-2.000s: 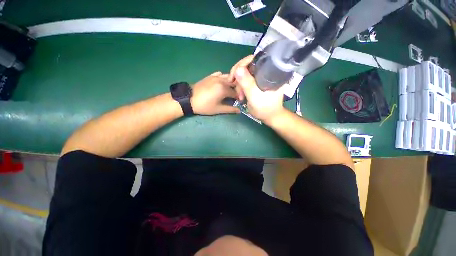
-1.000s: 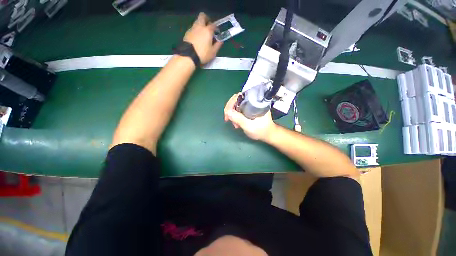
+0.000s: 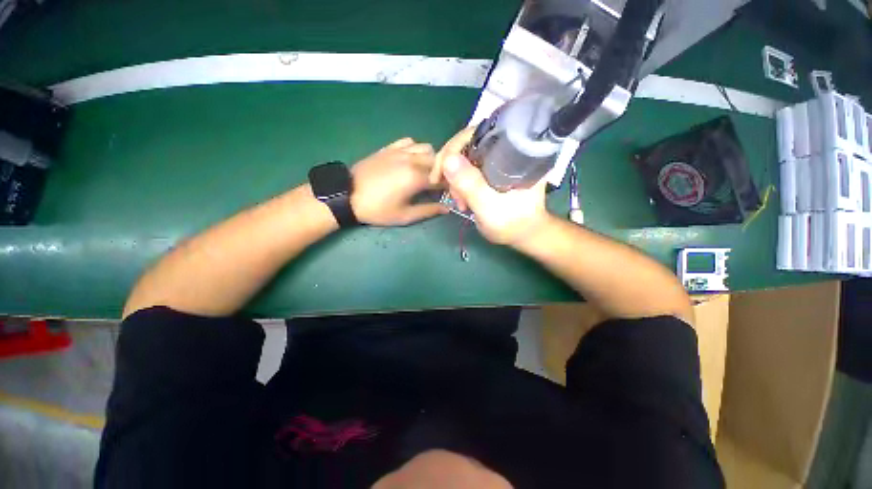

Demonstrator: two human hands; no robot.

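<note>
My right hand (image 3: 507, 205) is closed around the thick grey electric screwdriver (image 3: 521, 143), whose black cable runs up from its rear end. My left hand (image 3: 397, 183), with a black watch on the wrist, holds a housing (image 3: 459, 207) on the green bench just below the screwdriver. The two hands meet there, and only a small light edge of the housing shows between them. A thin dark red wire with a small pale end hangs from it. The screwdriver's tip is hidden behind my right hand.
The grey-white screw feeder (image 3: 552, 57) stands behind the screwdriver. A black fan (image 3: 696, 181), a single white housing (image 3: 704, 269) and stacked white units (image 3: 824, 186) are on the right. Dark equipment (image 3: 27, 153) is at far left. A cardboard box (image 3: 779, 372) is below the bench edge.
My left hand has come back from the far side of the white stripe, where it was at a housing, and now holds a housing beside my right hand. The screwdriver has moved slightly up in view.
</note>
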